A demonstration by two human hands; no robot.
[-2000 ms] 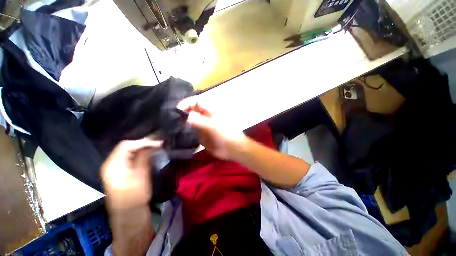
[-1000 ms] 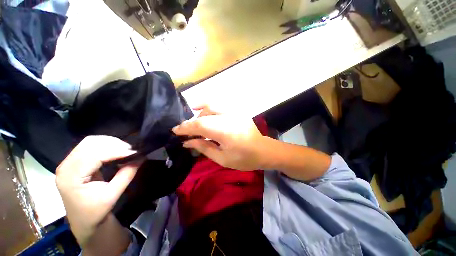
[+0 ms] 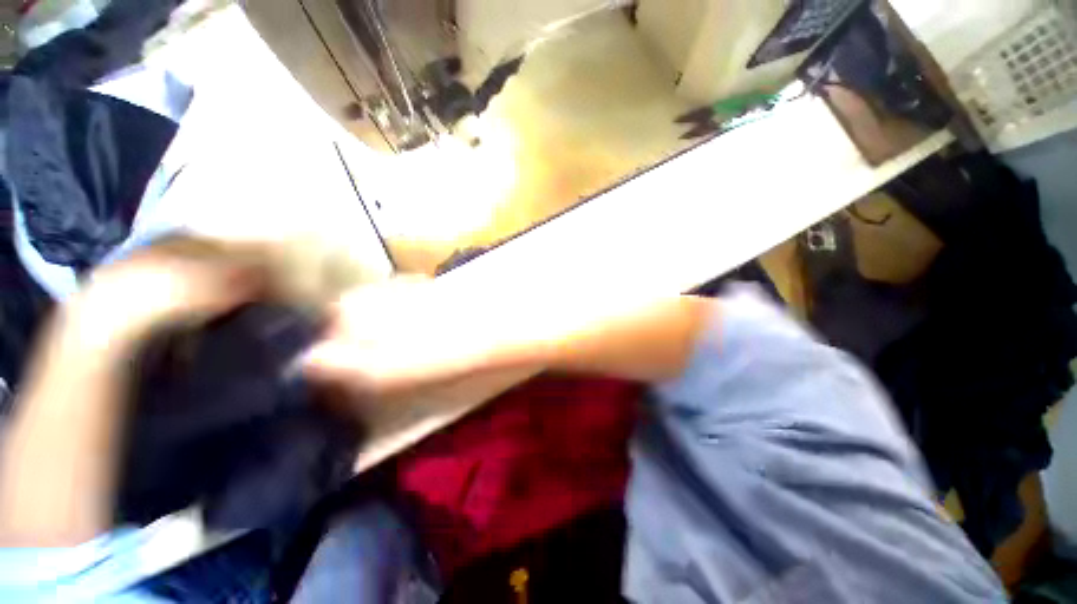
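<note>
A dark garment (image 3: 224, 413) lies bunched at the left, over the table's front edge, with more of it and pale blue-grey panels at the upper left. My left hand (image 3: 154, 289) is blurred and lies over the top of the dark cloth; its fingers are not clear. My right hand (image 3: 378, 342) is blurred too, reaching left across the table with its fingertips at the right side of the cloth. Its grip cannot be made out. The presser foot and needle area (image 3: 413, 130) of the sewing machine is behind the hands, with no cloth seen under it.
The yellowish machine bed (image 3: 591, 106) spans the upper middle. Green-handled snips (image 3: 738, 109) lie near its right end. A white basket (image 3: 1027, 71) stands at the upper right. Black cloth pieces (image 3: 980, 319) hang at the right. Part of a blue basket (image 3: 224, 578) shows at the lower left.
Both hands and the bunched dark cloth have moved left, away from my lap. The right forearm now stretches across the table's front edge. The hands are now more blurred.
</note>
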